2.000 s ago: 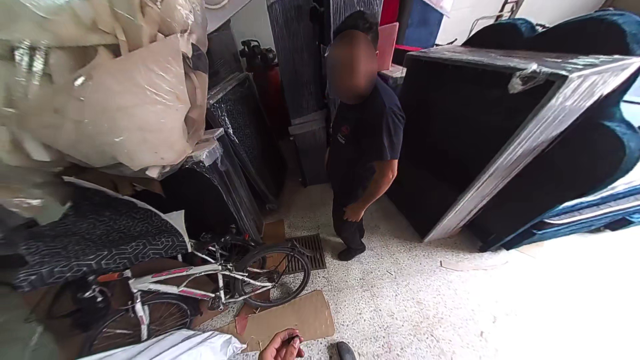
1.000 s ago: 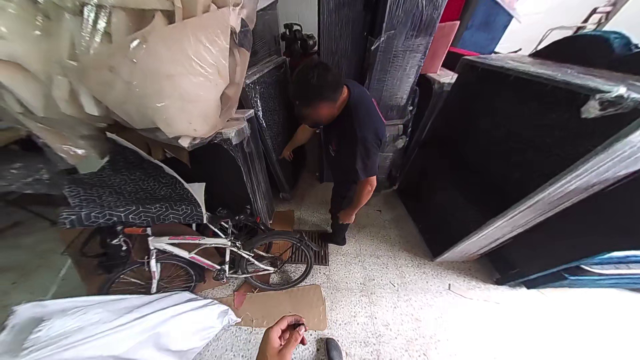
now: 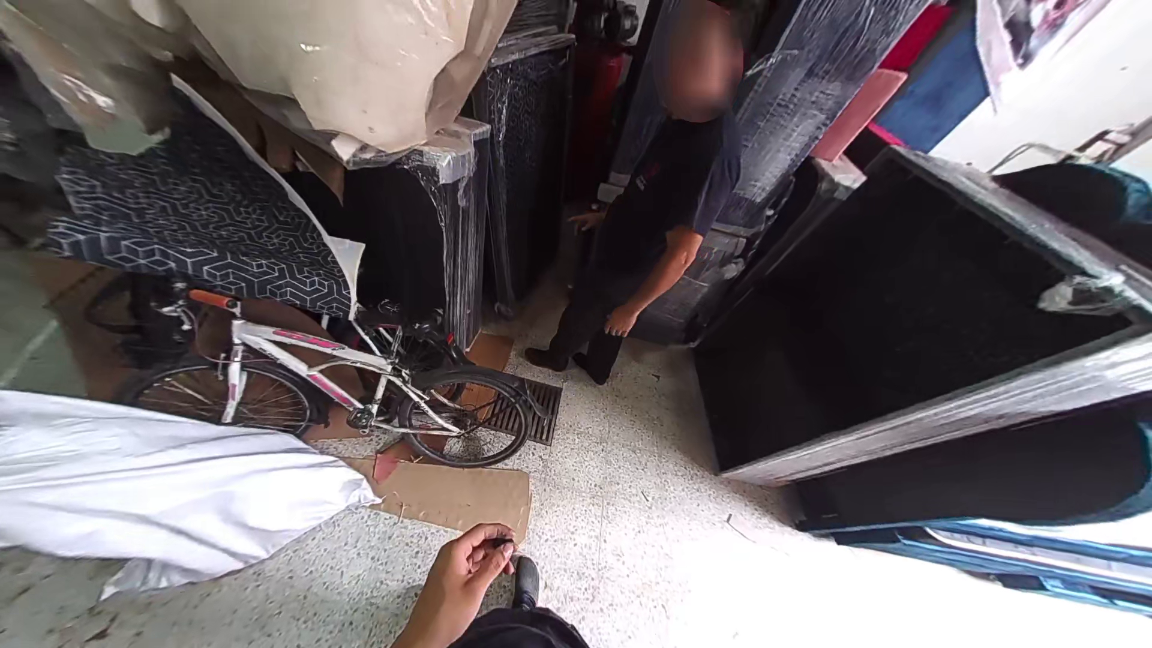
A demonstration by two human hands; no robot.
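Note:
My left hand (image 3: pixel 472 571) is raised at the bottom of the head view, its thumb and curled fingers closed on a small dark object (image 3: pixel 500 542), too small to identify. Below it, beyond the fingers, shows my dark shoe (image 3: pixel 526 583). A flattened cardboard piece (image 3: pixel 450 495) lies on the floor just past the hand. Behind that stands a white and pink bicycle (image 3: pixel 333 364). My right hand is out of view.
Another person (image 3: pixel 661 180) stands beside a floor drain grate (image 3: pixel 540 409). Plastic-wrapped panels (image 3: pixel 463 234) stand behind the bicycle. A large wrapped black frame (image 3: pixel 900 315) leans at the right. White fabric (image 3: pixel 171 486) lies at the left, below patterned dark fabric (image 3: pixel 207 216).
The other person bent down with one arm reaching toward the wrapped panels one second ago, and now stands more upright. My left hand stays raised with its fingers closed.

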